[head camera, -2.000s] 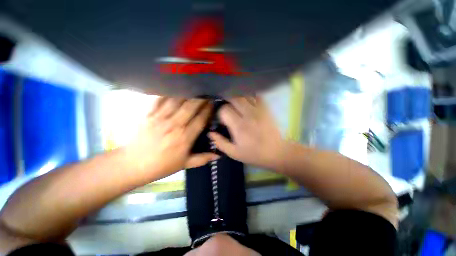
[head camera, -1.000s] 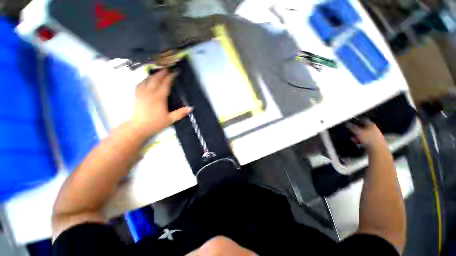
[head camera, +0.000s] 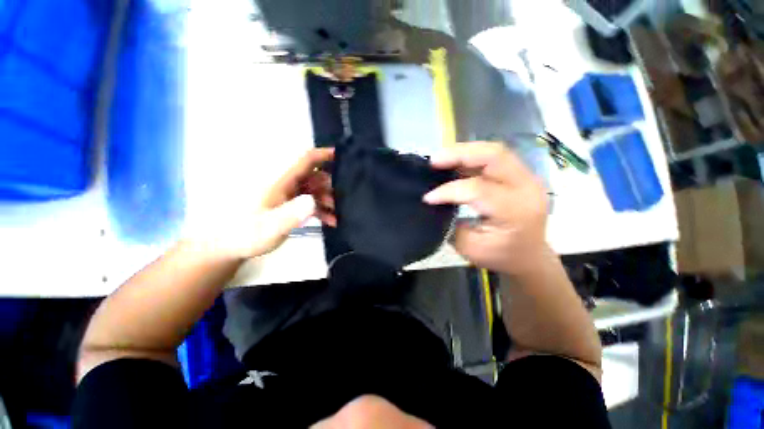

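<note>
A black end pouch (head camera: 394,205) with a curved edge is held in front of me, above the strap. My right hand (head camera: 494,201) grips its right side, thumb and fingers on the fabric. My left hand (head camera: 293,205) is at its left edge, fingers partly behind it; whether they grip it is unclear. The black strap body (head camera: 322,109) lies on the machine bed, its far end under the brass-coloured clamp (head camera: 339,69). A silver zipper line and pull (head camera: 342,92) show near that end. The pouch hides the strap's middle.
The dark machine head (head camera: 322,25) stands beyond the clamp. Yellow tape (head camera: 441,92) edges the pale plate. Green-handled snips (head camera: 565,152) and two blue bins (head camera: 607,100) are at right. A large blue crate (head camera: 50,100) is far left. A white tray (head camera: 632,310) with black pieces is below right.
My right hand has come back from the tray with the black pouch. My left hand has moved off the strap's far part to the pouch's edge. The view has turned and shifted.
</note>
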